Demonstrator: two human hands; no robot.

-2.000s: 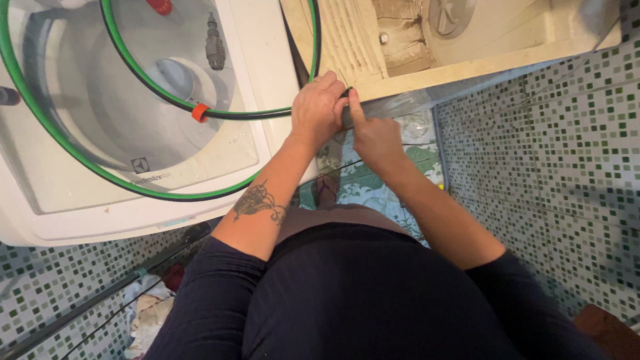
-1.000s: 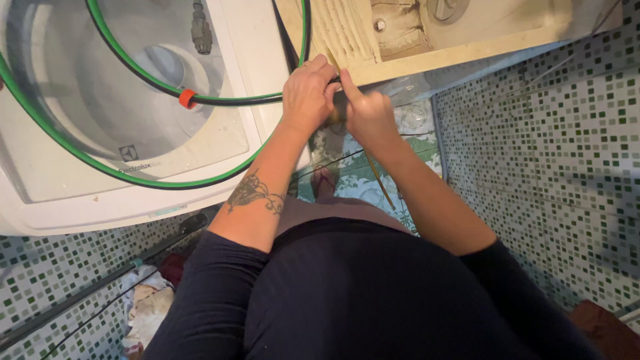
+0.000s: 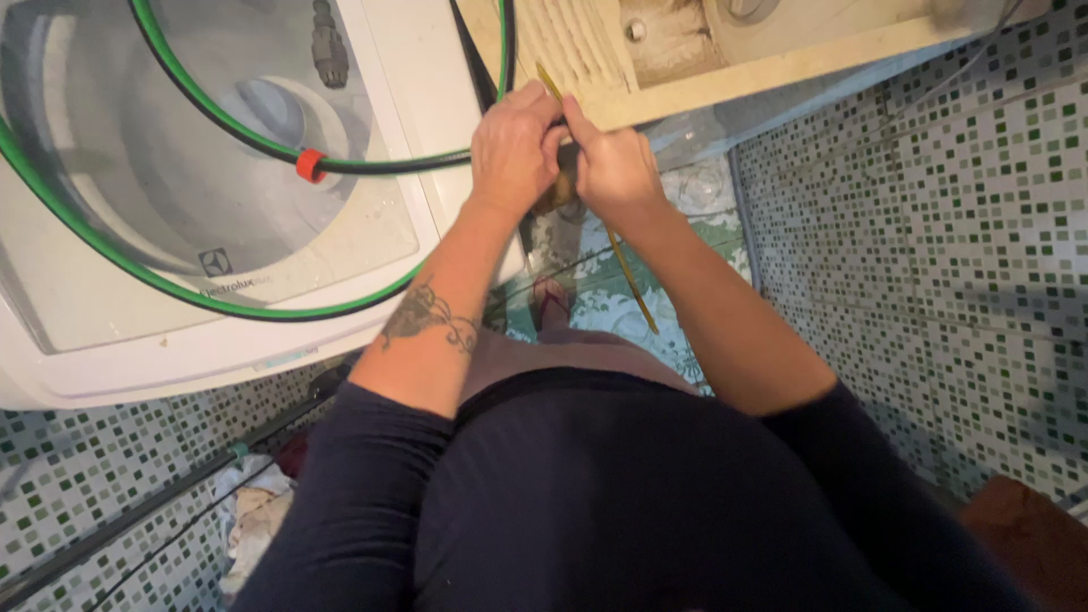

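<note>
Beside the basin's left corner, my left hand (image 3: pixel 517 151) is closed on the black and green hose (image 3: pixel 399 165), whose end is hidden among my fingers. Touching close on its right, my right hand (image 3: pixel 619 168) holds a thin yellow strip (image 3: pixel 631 280); one end shows above the fingers and the other hangs below the palm. What the fingertips do between the hands is hidden. An orange-red ring (image 3: pixel 311 166) sits around the hose, which loops over the washing machine's clear lid (image 3: pixel 365 229). A grey hose connector (image 3: pixel 329 47) lies on that lid.
The white washing machine (image 3: pixel 93 374) stands at the left. A cream laundry sink (image 3: pixel 680 106) with a ribbed washboard is at the top, beside a tiled wall (image 3: pixel 960 255). Cloths (image 3: pixel 255 518) lie low at the left. My foot in a flip-flop (image 3: pixel 551 297) is on the patterned floor.
The yellow strip shows above and below my right hand; it was not plainly visible two seconds ago. Both hands remain close together at the sink's corner.
</note>
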